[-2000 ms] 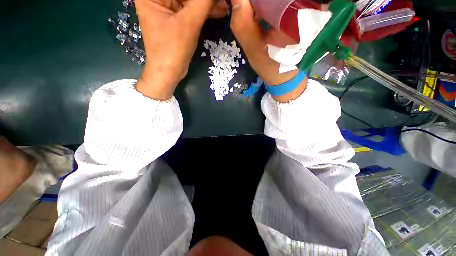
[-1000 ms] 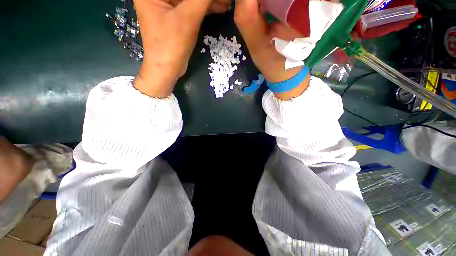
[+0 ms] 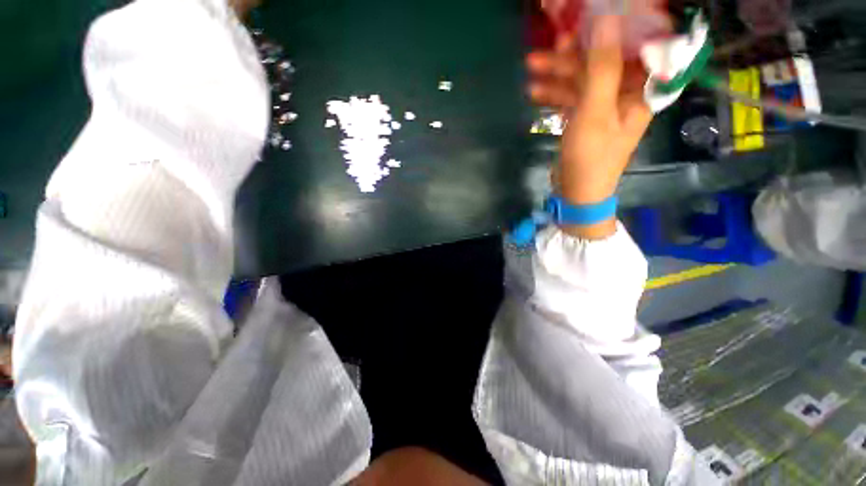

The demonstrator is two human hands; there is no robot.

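Note:
My right hand is blurred at the upper right, with several fingers spread to the left. The pink glue syringe is at its fingertips; blur hides whether the hand grips it. White tissue and the green adapter are right of the hand. My left hand is past the top edge; only its sleeve and a sliver of skin at the cuff show. A pile of white small parts lies on the dark-green mat, with a few loose bits to its right.
Shiny small parts lie beside my left sleeve. A blue wrist strap is on my right wrist. A hose runs right past a yellow item. Another person's sleeve is at the right. Wrapped stacks are at the lower right.
My hands have parted. The left has moved up out of the picture; the right has moved right, together with the syringe, tissue and adapter. The view has shifted somewhat.

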